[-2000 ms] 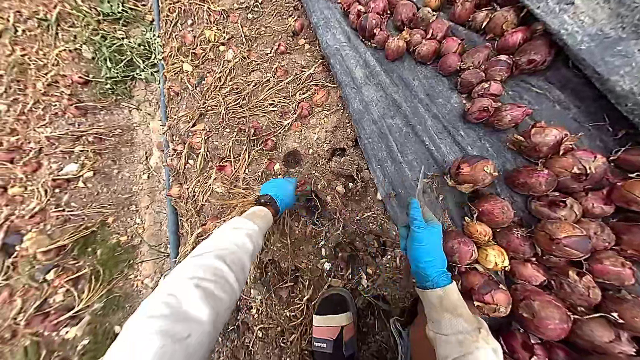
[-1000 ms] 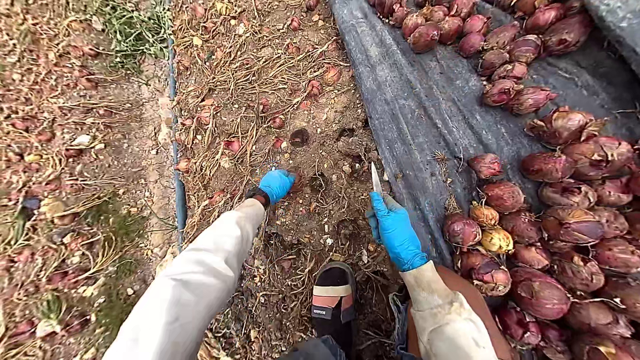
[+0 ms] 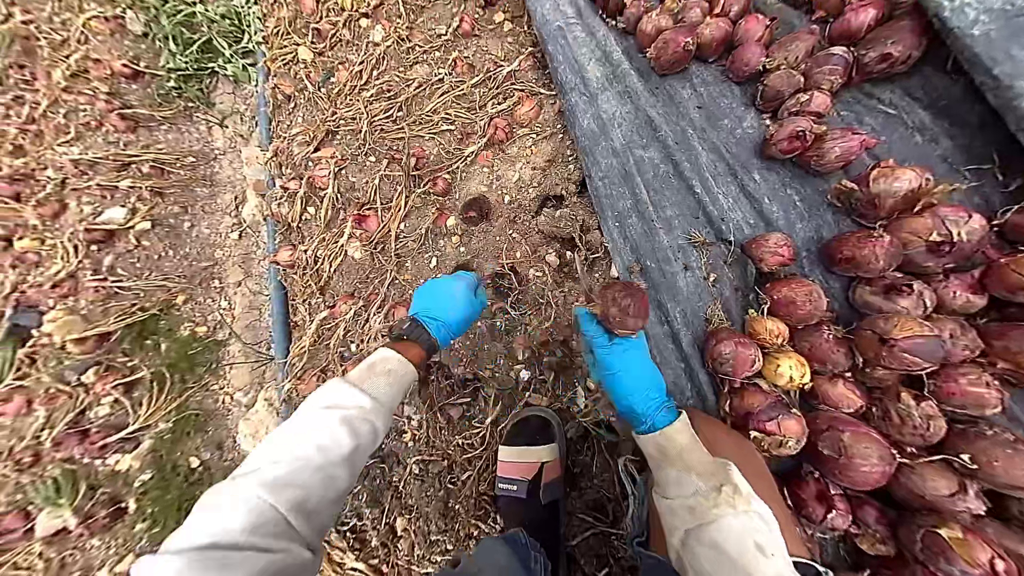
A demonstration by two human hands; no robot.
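Note:
My left hand (image 3: 450,307), in a blue glove with a dark band at the wrist, is closed low over the soil; whether anything is inside it is hidden. A red onion (image 3: 623,307) is at the fingertips of my right hand (image 3: 627,368), also gloved in blue. A thin knife blade (image 3: 582,276) points up from the same hand, beside the onion, and its handle is hidden. Many harvested red onions (image 3: 853,450) lie in a heap on dark plastic sheeting (image 3: 652,160) to the right, with a yellow onion (image 3: 786,370) among them.
A blue irrigation pipe (image 3: 276,300) runs along the soil at left. Dry stalks and partly buried onions (image 3: 366,222) cover the bed ahead. My sandaled foot (image 3: 531,472) is between my arms. Folded sheeting (image 3: 984,48) rises at the upper right.
An onion now shows at my right hand, where one second ago only the knife was visible. The blade was over the sheeting two seconds ago and is now above the soil beside its edge.

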